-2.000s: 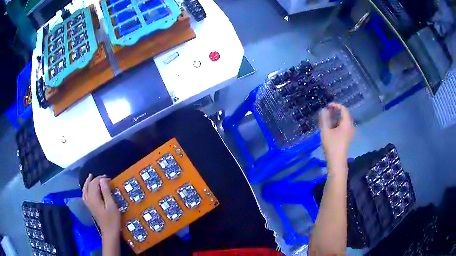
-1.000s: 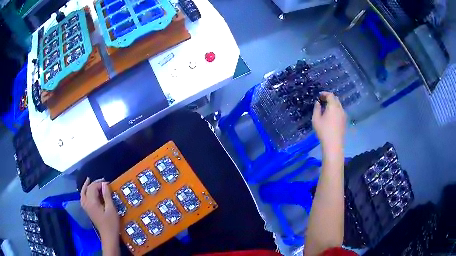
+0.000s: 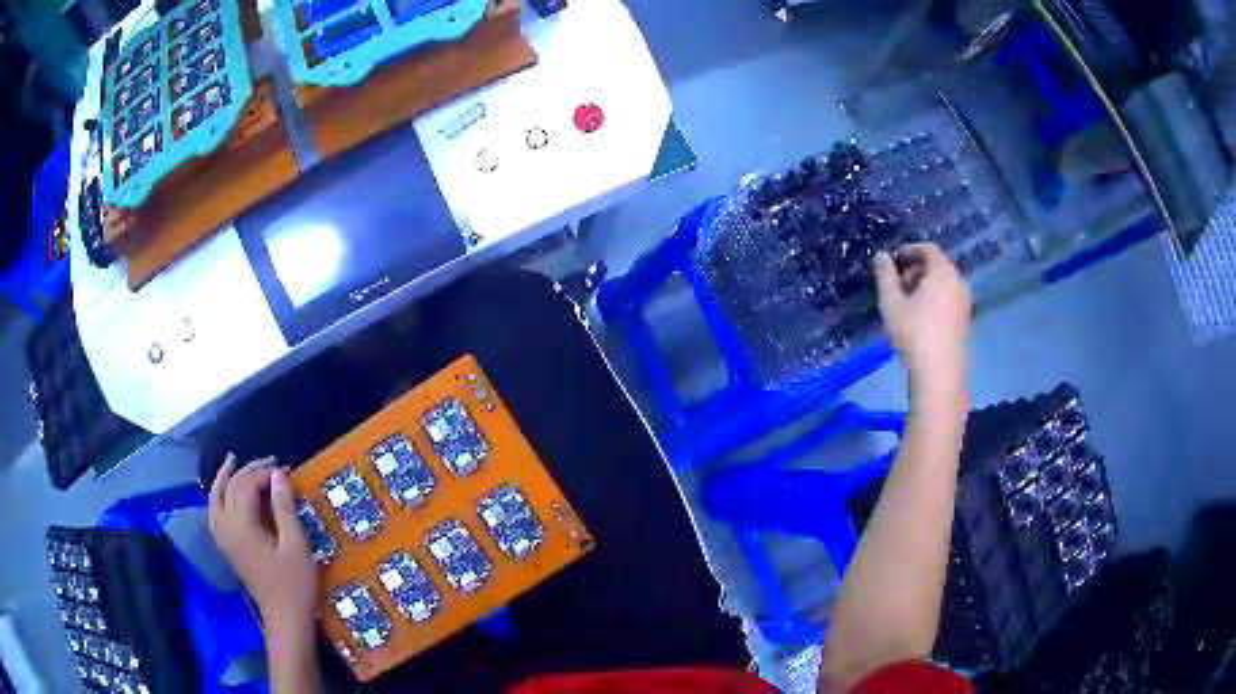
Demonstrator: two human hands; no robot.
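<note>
An orange fixture plate lies tilted across my dark-trousered thighs. Circuit boards sit in its two rows of recesses. My left hand rests at the plate's left edge, fingers bent and partly over it; whether it grips the plate is unclear. My right hand is over the right part of a clear component tray, fingertips close together. Dark small components are piled on the tray beside my fingers. Whether a component is between my fingertips cannot be made out.
A white machine stands in front, with a touchscreen, a red knob and teal cover frames on orange blocks. Blue stools hold trays at right. Black tray stacks stand low at left and right.
My right hand moved left over the component pile, then back slightly right over the tray. My left hand and the plate stay together. The view has shifted slightly.
</note>
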